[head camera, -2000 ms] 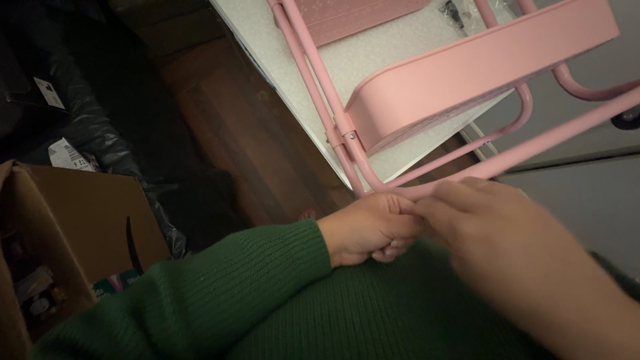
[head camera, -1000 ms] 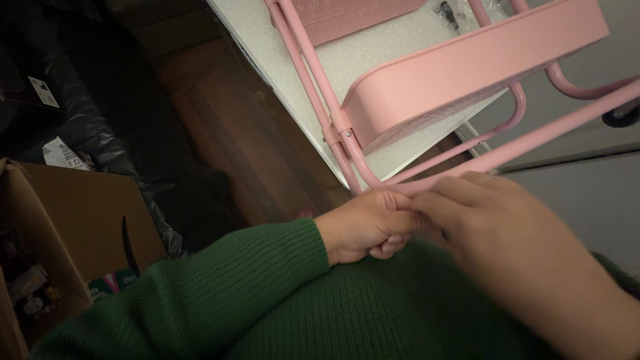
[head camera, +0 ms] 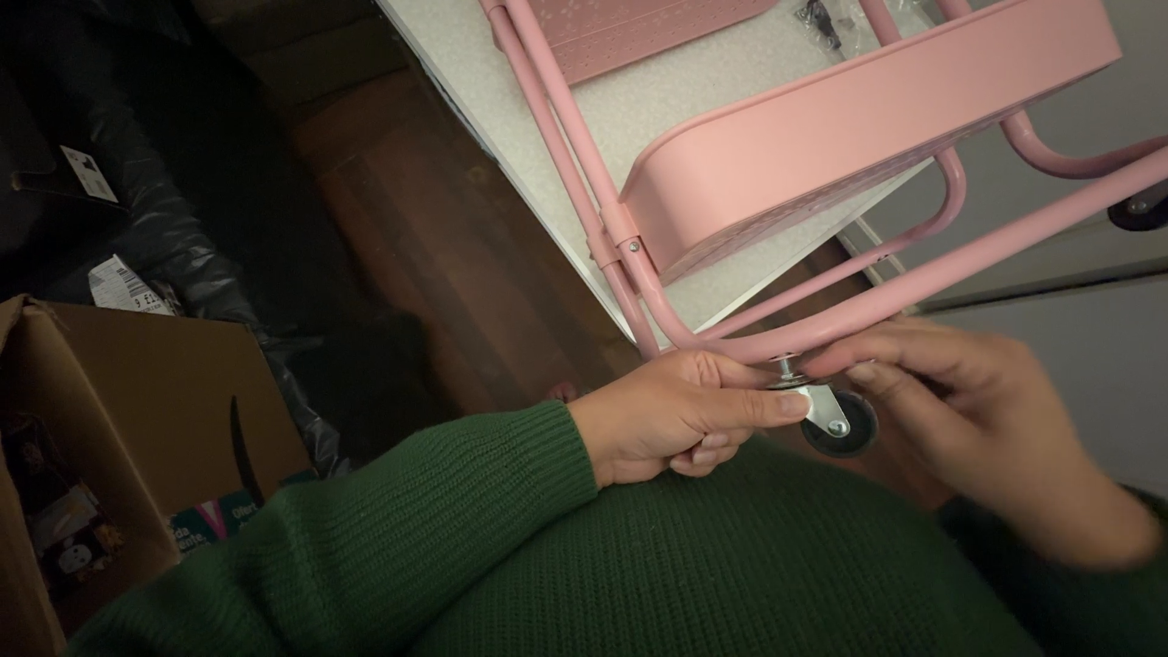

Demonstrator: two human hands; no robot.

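A pink metal trolley frame lies on its side, with a pink metal basket between its tubes. Below the frame's lower tube is a swivel caster with a black wheel, its threaded stem partly showing against the tube. My left hand grips the caster's metal bracket between thumb and fingers. My right hand is bent just right of the stem, fingertips close by the tube; whether they touch the stem I cannot tell. Another black caster is at the right edge.
The trolley rests on a white tabletop, which also bears a clear plastic bag with black parts. An open cardboard box stands at lower left beside black plastic sheeting. Wooden floor shows between; grey panels are at right.
My right hand has moved right, off my left hand. The caster and its stem, earlier hidden behind my hands, now show.
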